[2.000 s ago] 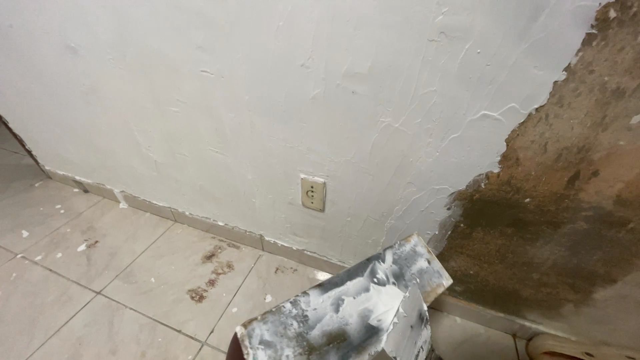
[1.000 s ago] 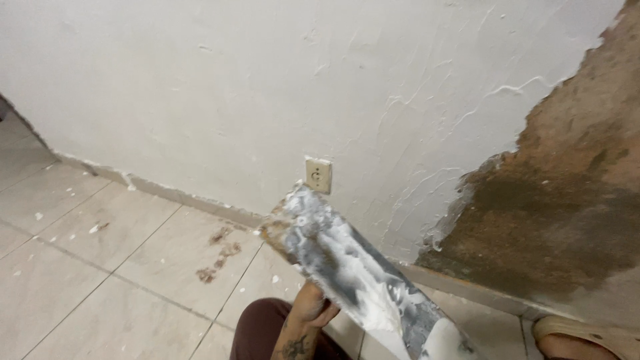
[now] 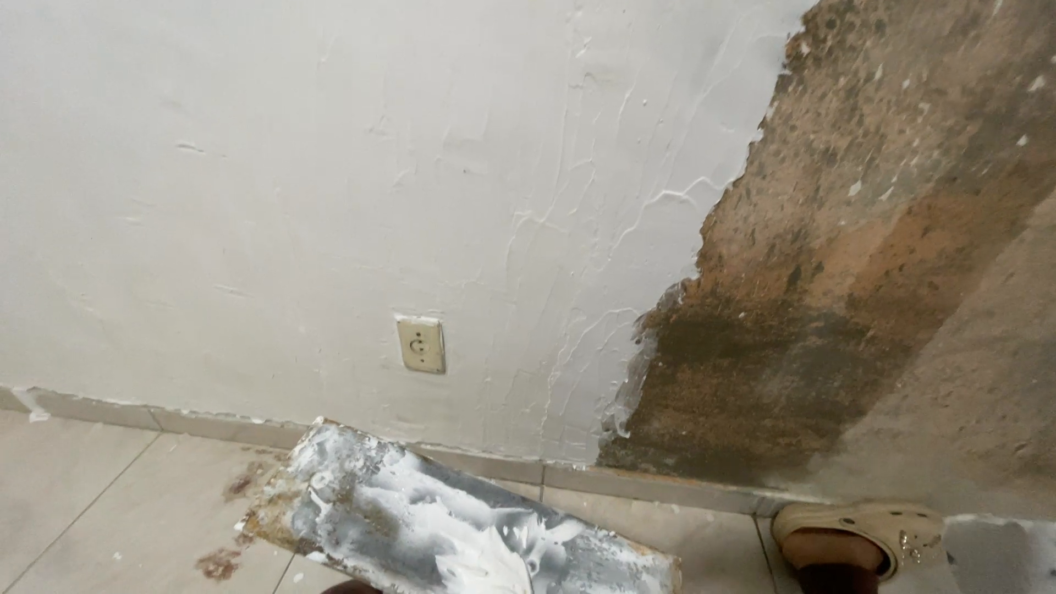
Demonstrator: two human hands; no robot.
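Observation:
A long rectangular metal plastering trowel, its face smeared with white paste, stretches across the bottom middle of the view. Neither of my hands shows; whatever holds the trowel is hidden beneath it or below the frame. Behind it rises a wall with a white skim coat, ridged and rough in places. On the right, the coat ends in a ragged edge against a bare brown and dark patch. A cream outlet plate sits low on the wall, above the trowel.
A tile baseboard runs along the foot of the wall. The tiled floor has reddish-brown stains and white specks. A foot in a beige clog is at the lower right, beside a grey surface.
A hand and tattooed forearm under the trowel, seen one second ago, are out of view now. The trowel has turned since two seconds ago. The view has shifted.

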